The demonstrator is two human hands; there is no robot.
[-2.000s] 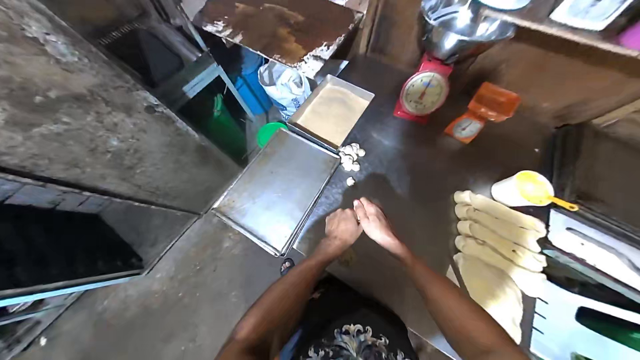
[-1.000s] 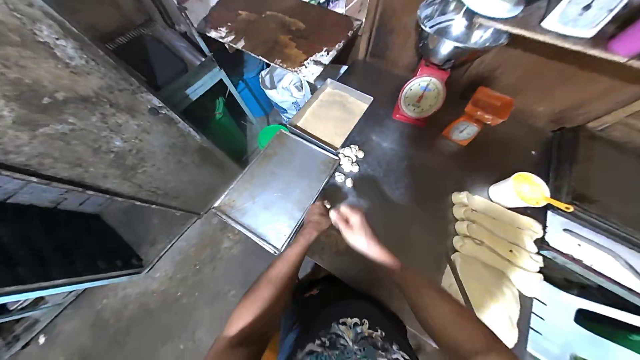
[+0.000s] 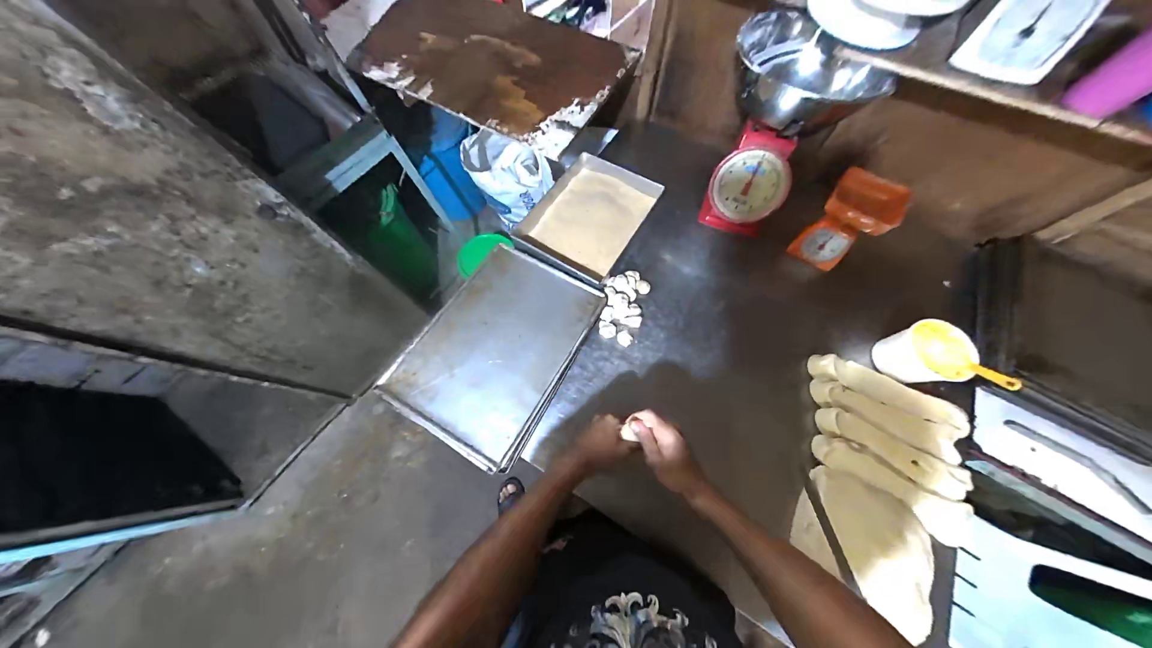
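A small piece of dough is pinched between my left hand and my right hand, above the dark table near its front edge. Beyond my hands lies a cluster of small dough pieces. It sits beside a metal baking sheet, which is stacked on another. Behind the sheet stands a shallow metal pan with a tan, powdery layer in it. On the right, several rolled dough strips lie side by side, with a flat dough sheet nearest my body.
A red dial scale carries a steel bowl at the back. Right of it is a small orange scale. A white tub with a yellow scoop stands behind the dough strips. A green round lid or container is left of the pan.
Both hands have come together around the dough piece; one second ago they were slightly apart. The cluster by the baking sheet shows more pieces than two seconds ago.
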